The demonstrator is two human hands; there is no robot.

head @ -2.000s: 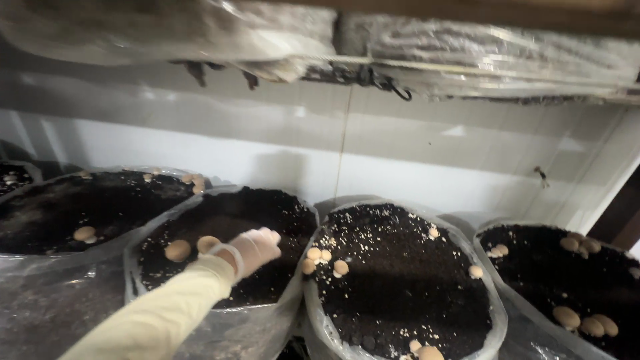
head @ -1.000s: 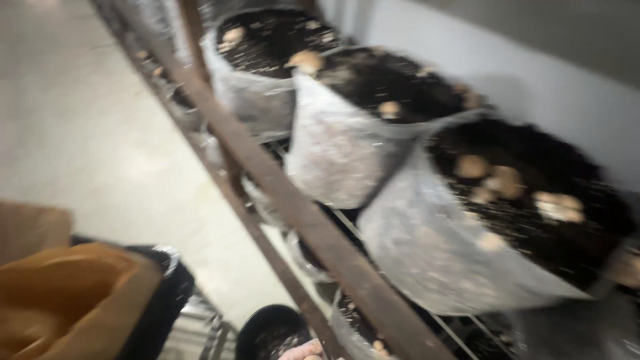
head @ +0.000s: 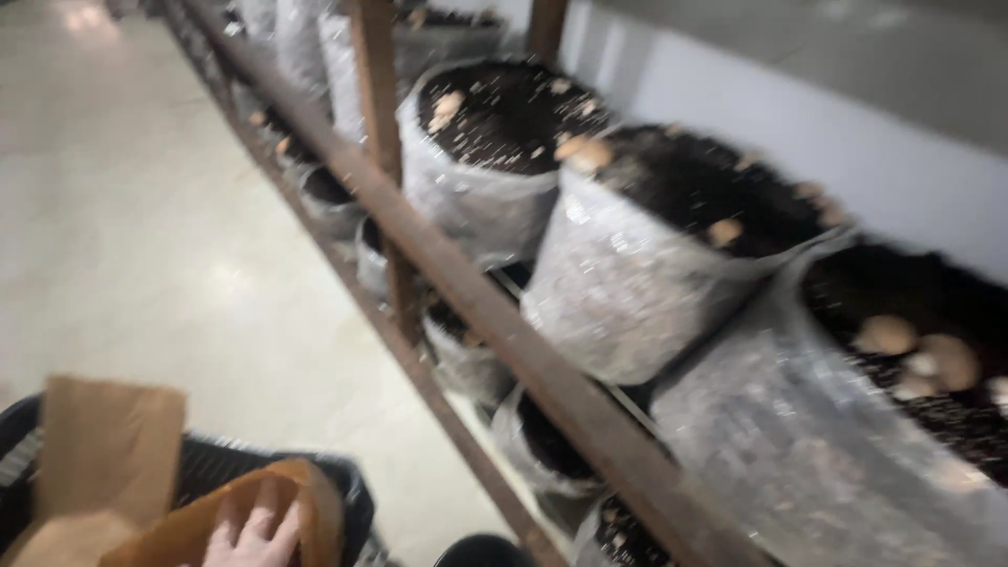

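Observation:
One of my hands (head: 256, 531), seemingly the left, reaches with spread fingers into an orange-brown paper bag (head: 315, 496) at the bottom left; whether it holds anything is not visible. The paper bag stands in a black plastic crate (head: 354, 480), beside a flat piece of brown paper (head: 110, 441). My other hand is out of view. To the right, clear plastic bags (head: 622, 291) of dark soil stand on a shelf, bearing tan-capped mushrooms (head: 886, 335). More mushrooms (head: 587, 153) grow at a bag's rim.
A brown shelf rail (head: 488, 307) runs diagonally through the view, with a brown upright post (head: 378, 94) behind it. Lower bags of soil (head: 543, 441) stand beneath. A dark round container (head: 484, 551) is at the bottom edge, near the pale floor (head: 220, 260).
The view has swung from the soil bags toward the aisle and crate. A hand in a pale sleeve was over a soil bag earlier; now a hand is at the paper bag's opening.

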